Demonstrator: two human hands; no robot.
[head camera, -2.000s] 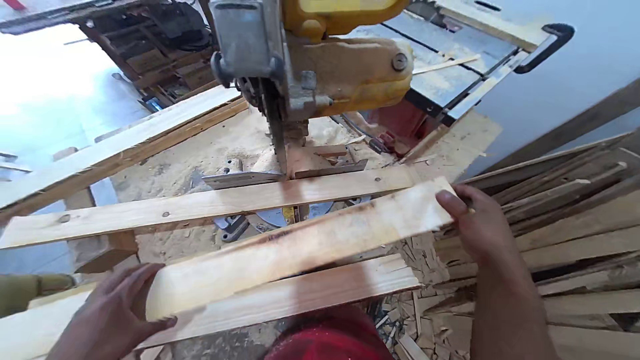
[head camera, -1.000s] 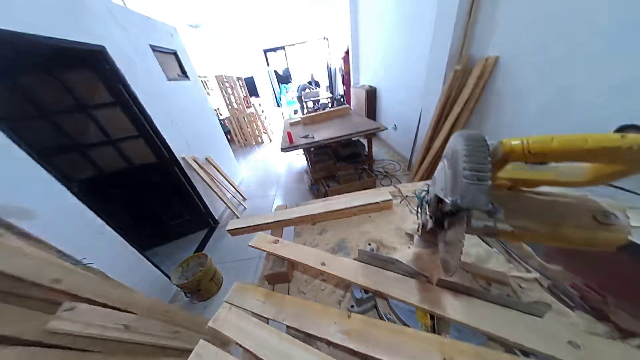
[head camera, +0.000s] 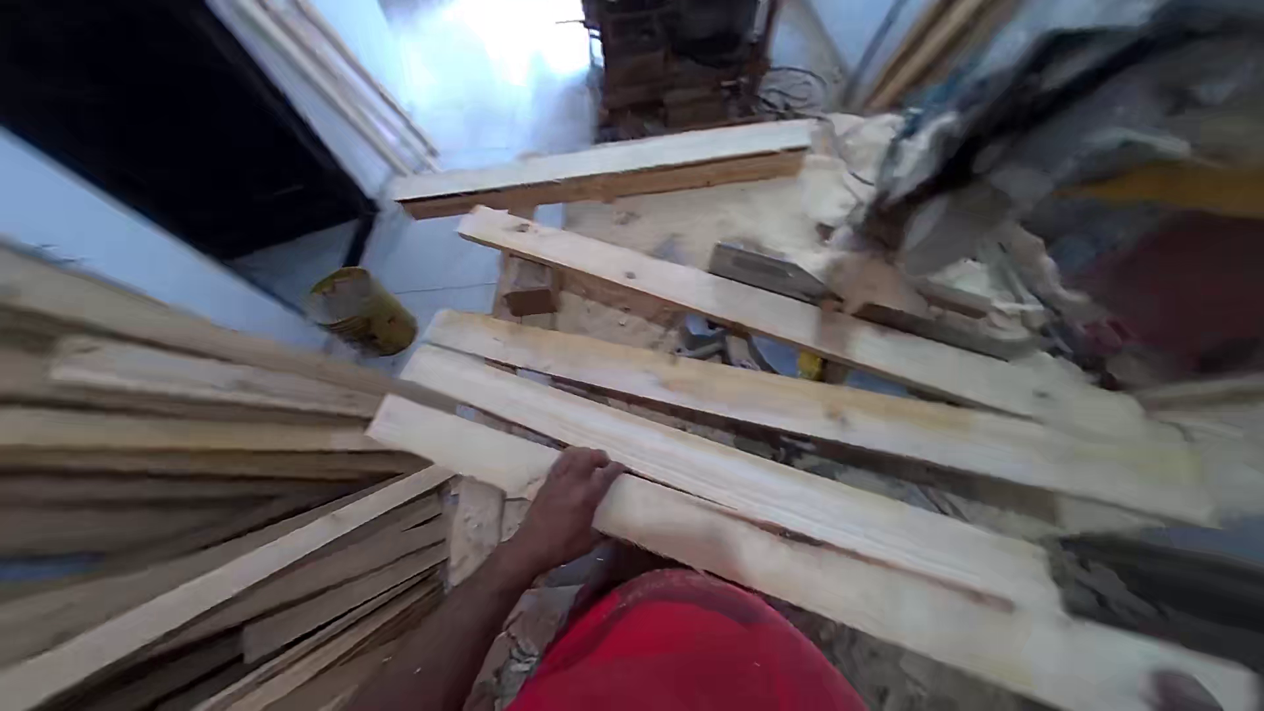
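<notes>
Across the bottom lies the nearest pale wooden board (head camera: 790, 578), close to the red garment. My left hand (head camera: 568, 504) grips it toward its left end, fingers over the top edge. At the lower right corner my right hand (head camera: 1180, 691) shows only as a blurred thumb or finger over the board's right end; the rest is out of frame. Just beyond lies a second board (head camera: 711, 454), then a third (head camera: 681, 380). Farther off, a knotted board (head camera: 642, 272) passes in front of the miter saw (head camera: 938, 197), which is blurred.
Many rough boards (head camera: 197, 434) are stacked at the left. A yellow bucket (head camera: 362, 311) stands on the floor near a dark door (head camera: 168, 118). Another thick board (head camera: 612, 168) lies beyond the saw's work area, with sawdust around. Boards lean at the upper right.
The view has swung far to the left and then down. Two seconds ago both hands held a board before the saw; one second ago neither showed. Now both are at the nearest board.
</notes>
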